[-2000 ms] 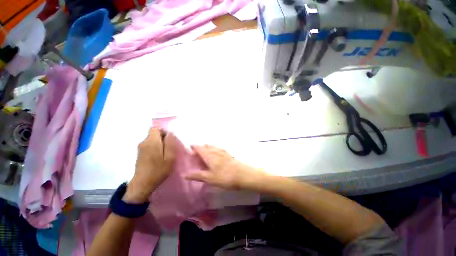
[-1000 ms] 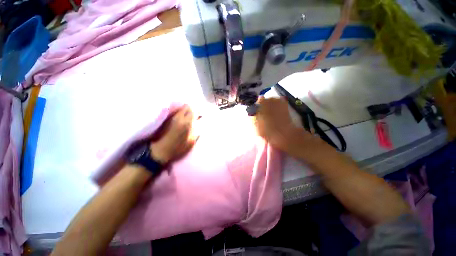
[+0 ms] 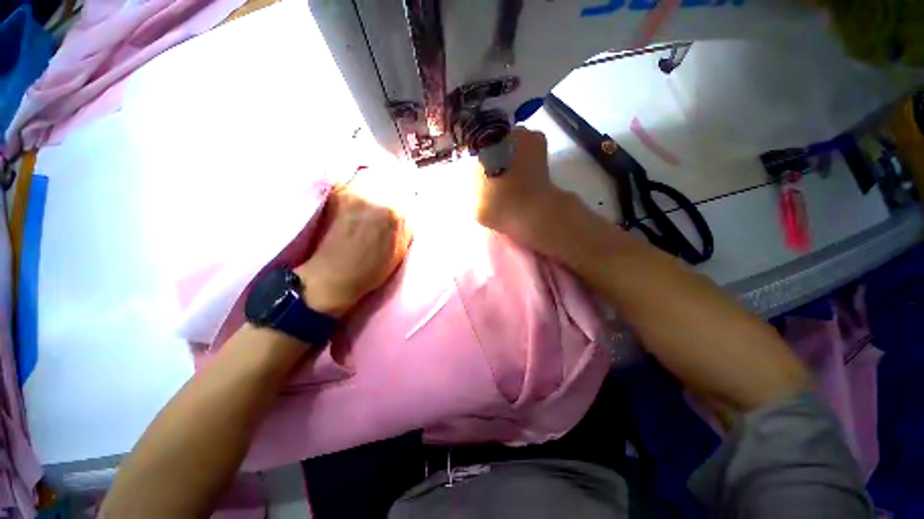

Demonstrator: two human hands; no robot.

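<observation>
A pink garment panel [image 3: 405,380] lies over the table's front edge, bunched at its right side, and washes out to white under the lamp. My left hand [image 3: 357,243], with a dark watch on the wrist, presses on the panel left of the presser foot [image 3: 434,152]. Its fingertips are lost in the glare. My right hand [image 3: 517,188] is beside the presser foot on the right, on the cloth's upper edge. Its fingertips are partly hidden by the machine parts and glare, so its grip is unclear.
The white sewing machine head [image 3: 567,51] stands at the top. Black shears [image 3: 633,177] lie right of my right hand. A dark tool with a red-pink part [image 3: 793,208] lies at the right. A pink cloth heap [image 3: 111,61] is at the upper left, a blue strip [image 3: 33,279] at the left.
Since the earliest frame, both hands and the panel have come up to the presser foot. Since the last, my left hand has moved slightly, and the panel's right side is more bunched. The view has shifted.
</observation>
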